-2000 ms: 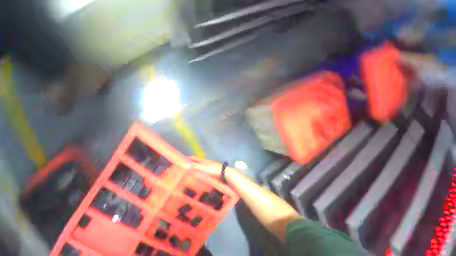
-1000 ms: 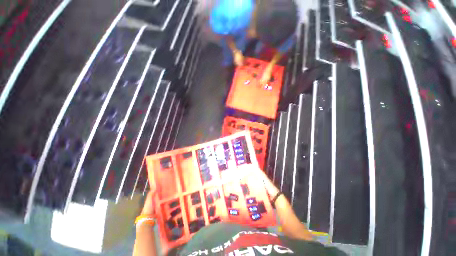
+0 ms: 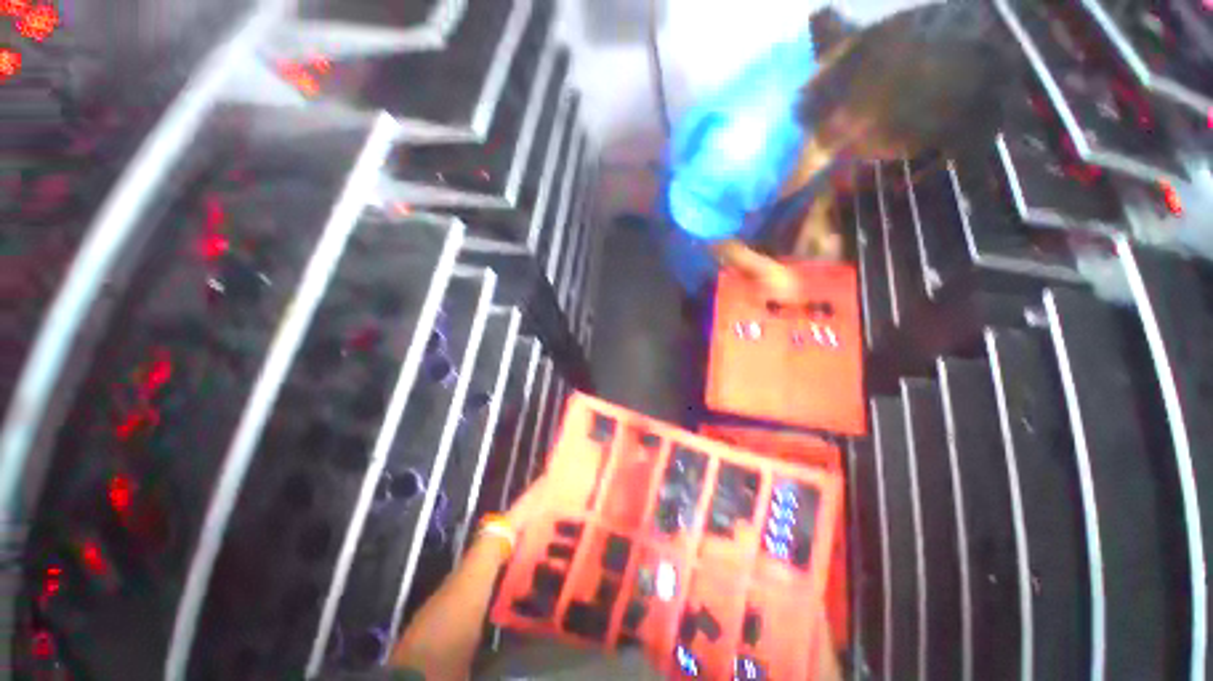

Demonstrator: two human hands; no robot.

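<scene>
An orange-red compartment tray (image 3: 725, 559) is held tilted in front of me at bottom centre. Its compartments hold small dark units (image 3: 788, 522), some with bright or lit faces. My left hand (image 3: 543, 495) grips the tray's left edge, with an orange strap on the wrist. At the tray's lower right edge, a blurred skin-toned patch blends with the orange, so I cannot make out my right hand.
Black rack shelves with pale edges (image 3: 359, 200) line the left, and more shelves (image 3: 1018, 452) the right. Ahead, a person in blue (image 3: 745, 140) bends with a hand at another orange tray (image 3: 785, 379). More orange shows beneath it. Red lights glow on the left racks.
Against the earlier frames, the held tray now sits further right and is turned. The other person and their tray appear closer and further right. My right forearm no longer shows clearly.
</scene>
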